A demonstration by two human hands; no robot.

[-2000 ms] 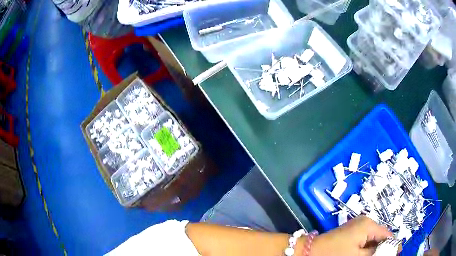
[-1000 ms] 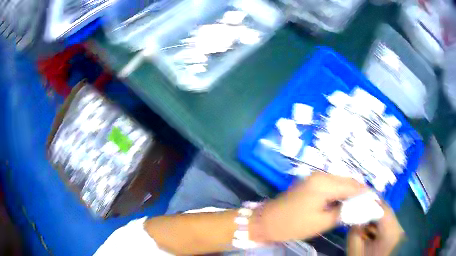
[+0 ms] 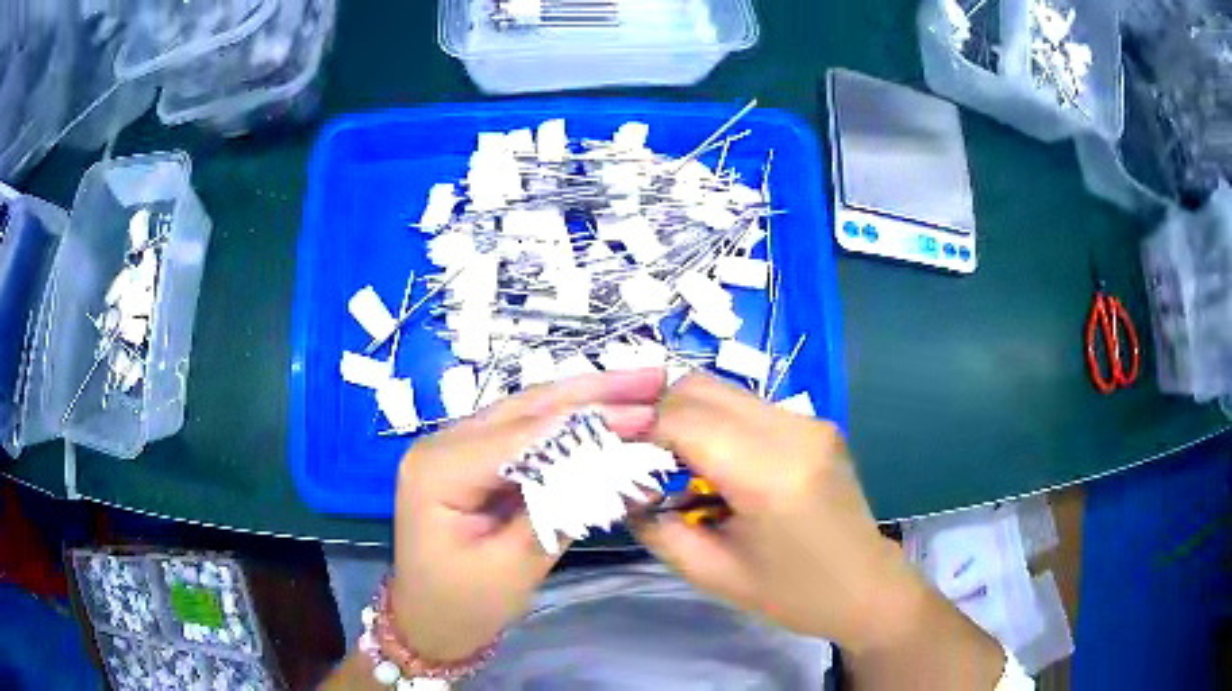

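Note:
My left hand [image 3: 466, 520] holds a fanned bundle of white-tabbed metal pins [image 3: 588, 486] at the front edge of the blue tray [image 3: 314, 270]. My right hand [image 3: 777, 506] touches the bundle from the right and has a yellow-handled cutter [image 3: 703, 502] in its palm, with its dark narrow tip beside the tabs. Part of the cutter is hidden by the fingers. A large loose pile of tabbed pins [image 3: 568, 270] lies in the blue tray beyond my hands.
A digital scale [image 3: 903, 155] and red-handled snips [image 3: 1111, 340] lie right of the tray. Clear tubs stand beyond the tray [image 3: 595, 61], at left [image 3: 189, 257] and far right [image 3: 1013, 108]. A carton [image 3: 162, 614] with a green label is on the floor at lower left.
The view has swung right, so the tray is now centred and the scale and snips show. Both hands have come together at the pin bundle, and the yellow-handled cutter is now visible.

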